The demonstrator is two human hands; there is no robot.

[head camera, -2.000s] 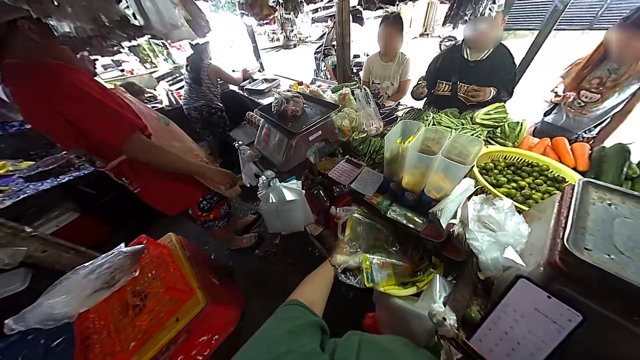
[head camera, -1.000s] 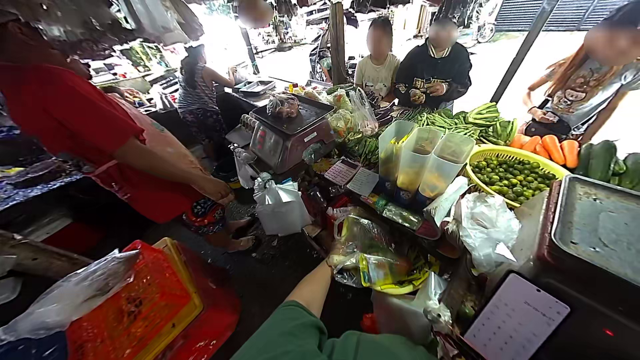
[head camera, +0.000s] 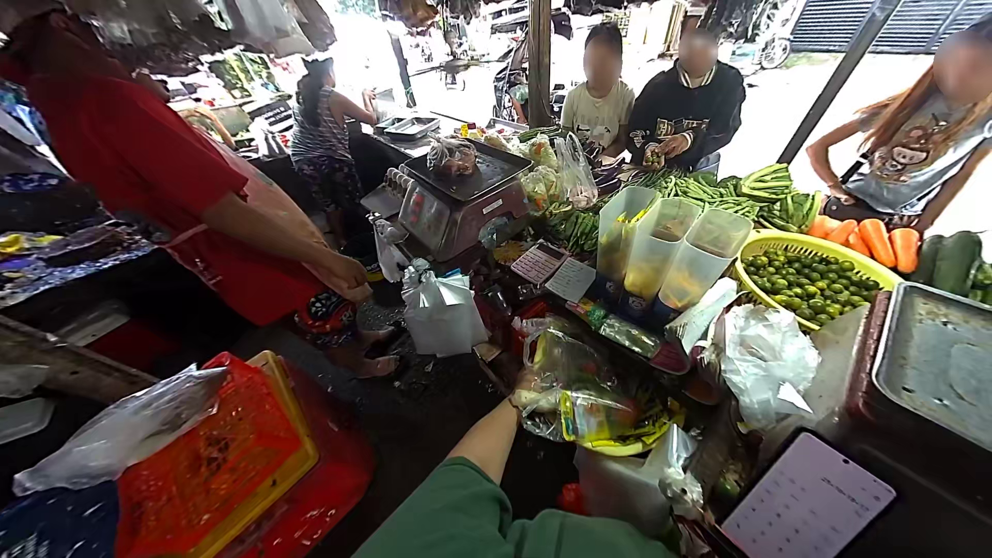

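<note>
My left hand (head camera: pixel 528 387) holds a clear plastic bag (head camera: pixel 573 360) at its left side, and the plastic partly hides the fingers. Through the bag show green vegetables and a yellow printed packet (head camera: pixel 597 417). The bag lies over a light container (head camera: pixel 620 484) among other yellow packets. Just beyond it are small wrapped goods (head camera: pixel 629 335) and a calculator (head camera: pixel 539 263) beside a written card (head camera: pixel 571 279). My right hand is not in view; a green sleeve (head camera: pixel 589 535) crosses the bottom edge.
Left stand a person in red (head camera: pixel 155 147) and a red crate (head camera: pixel 209 457). A weighing scale (head camera: pixel 465 190), hanging white bags (head camera: pixel 442 310), tall plastic containers (head camera: pixel 659 248) and a yellow basket of calamansi (head camera: pixel 860 260) surround the counter. A phone (head camera: pixel 810 496) lies lower right; people stand beyond.
The person in black beyond the vegetables has brought both hands together; they were apart in the oldest frame. My left hand stays at the clear bag.
</note>
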